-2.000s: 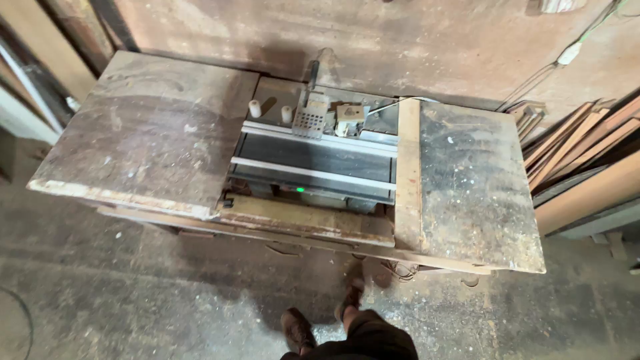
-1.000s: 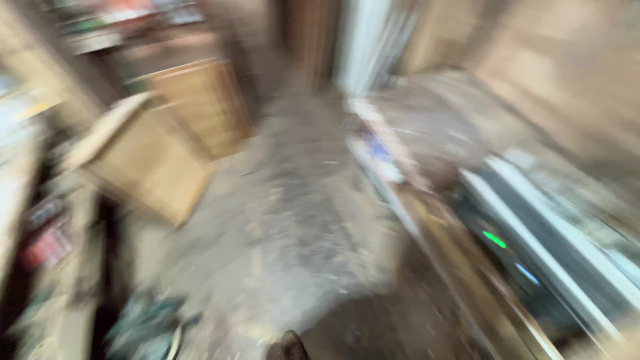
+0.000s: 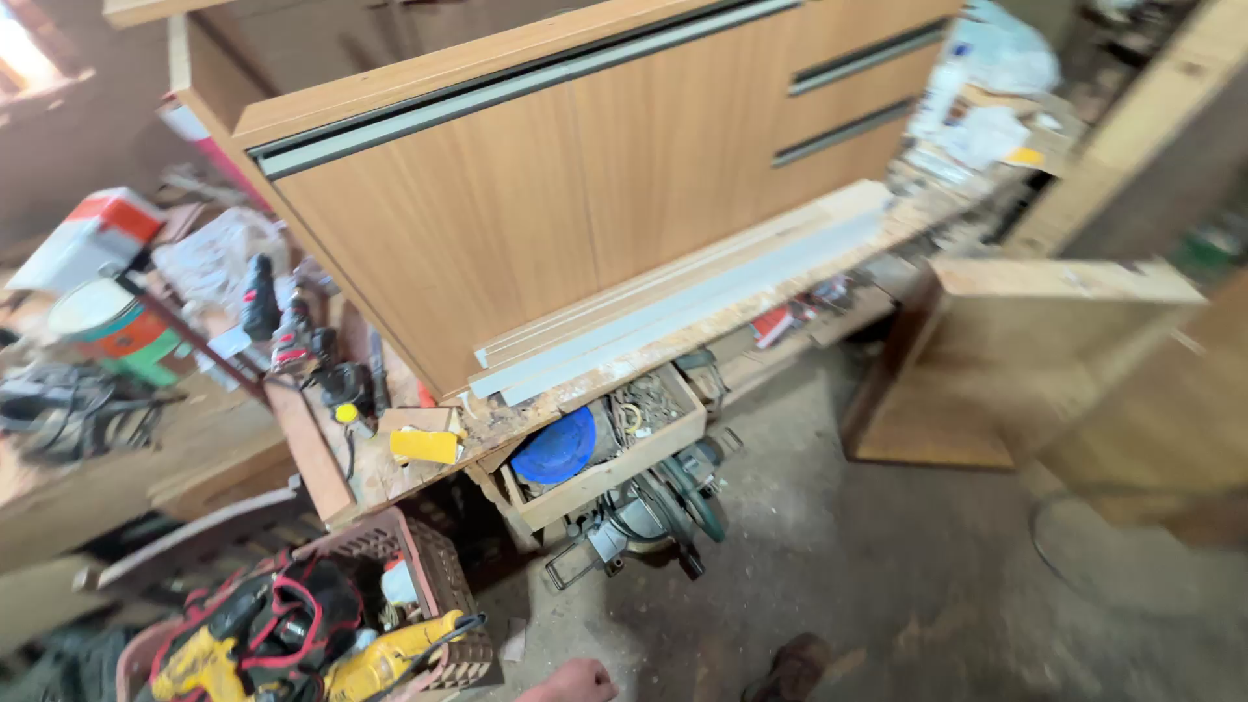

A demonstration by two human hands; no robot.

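Note:
My left hand (image 3: 575, 682) shows partly at the bottom edge, blurred and cut off; whether it holds anything cannot be told. Left of it stands a plastic crate (image 3: 456, 595) with a yellow power tool (image 3: 390, 655), a yellow cordless drill (image 3: 200, 663) and a black bag with red trim. Above the hand, a miter saw (image 3: 653, 512) sits on the floor under an open wooden drawer (image 3: 609, 478) that holds a blue round lid (image 3: 554, 446). My right hand is out of view.
A wood-finish cabinet (image 3: 585, 185) and white-edged strips (image 3: 682, 292) lie along the workbench. Cordless drills (image 3: 292, 336) and a paint can (image 3: 102, 317) are at left. Wooden boxes (image 3: 1004, 370) stand on the floor at right, near a cable. My shoe (image 3: 795, 668) is below.
The view has swung away from the table with the saw-like machine to the workbench with the cabinet. My left hand has come into view at the bottom.

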